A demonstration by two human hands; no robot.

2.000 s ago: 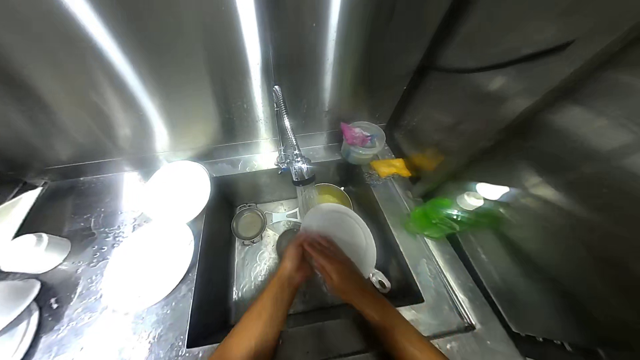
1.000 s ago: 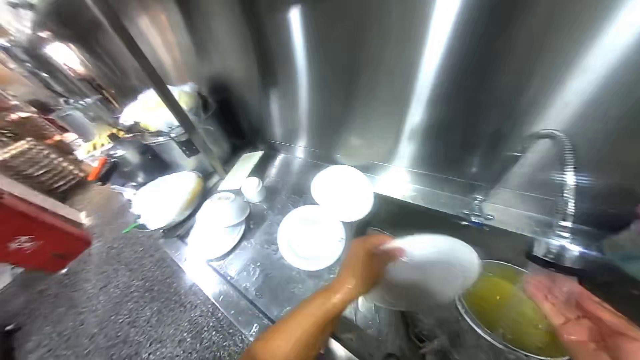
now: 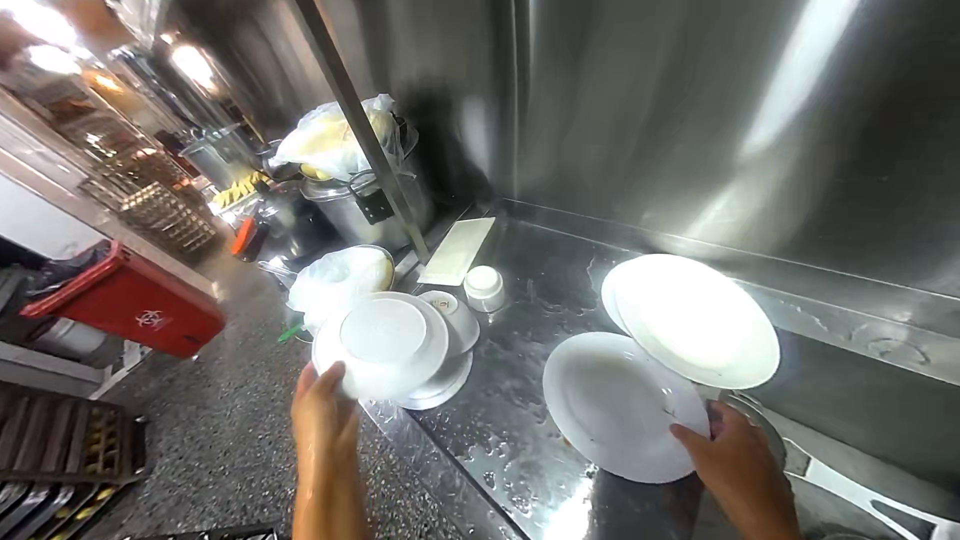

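Note:
My left hand grips the near rim of a white round plate, held bottom up over stacked white plates and an upturned white bowl at the counter's left edge. With thumb on top, my right hand holds the right rim of a white oval plate, low over the wet steel counter. Just behind it, another white oval plate lies overlapping a further one. A small white cup stands near a rectangular white dish.
Left of the counter are a bag-covered bowl and a large metal pot with a plastic bag on it. A thin metal post rises there. A red bin stands on the floor. The sink's edge is at lower right.
The view has swung left from the sink. My left hand has moved from the plate near the sink to one at the counter's left. My right hand, under the tap one second ago, now holds an oval plate.

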